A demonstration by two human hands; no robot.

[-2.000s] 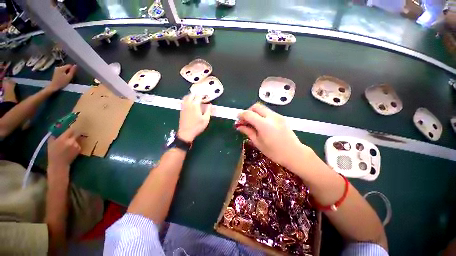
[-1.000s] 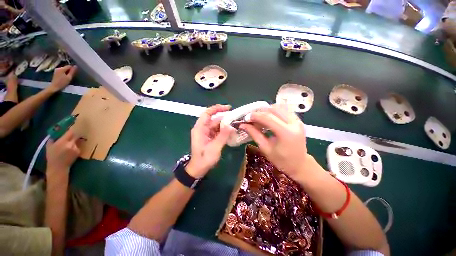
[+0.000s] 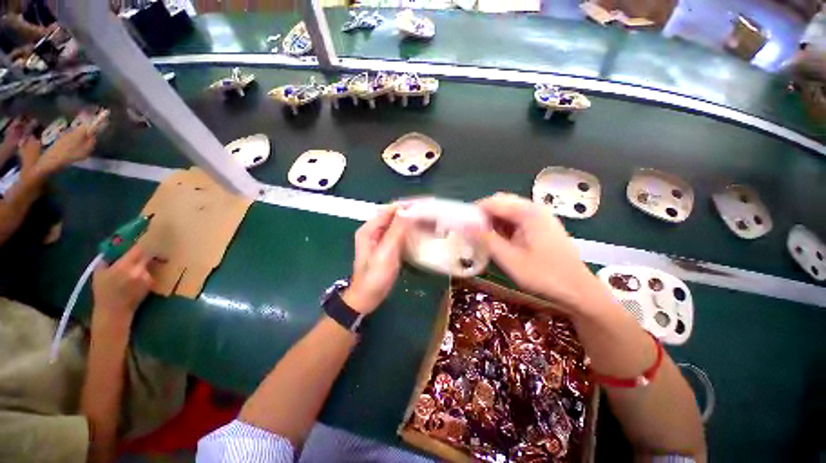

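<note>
A white front cover is held up above the far end of the parts box, blurred by motion. My left hand grips its left side. My right hand is at its right edge, fingers closed on the cover; whether a trim piece is between these fingers or in the cover cannot be told. The open brown parts box is full of shiny copper-coloured trim pieces. A waiting cover lies right of the box with its grille partly hidden by my right arm.
Bare covers and wired subassemblies stand on the green conveyor belt beyond the pale rail. A slanting grey post, cardboard mat and neighbour's hand with a green tool are at left. A clear loop lies at right.
My left hand took a cover from the belt and brought it to my right hand above the box. Since one second ago the cover has turned flatter. Belt items have shifted right.
</note>
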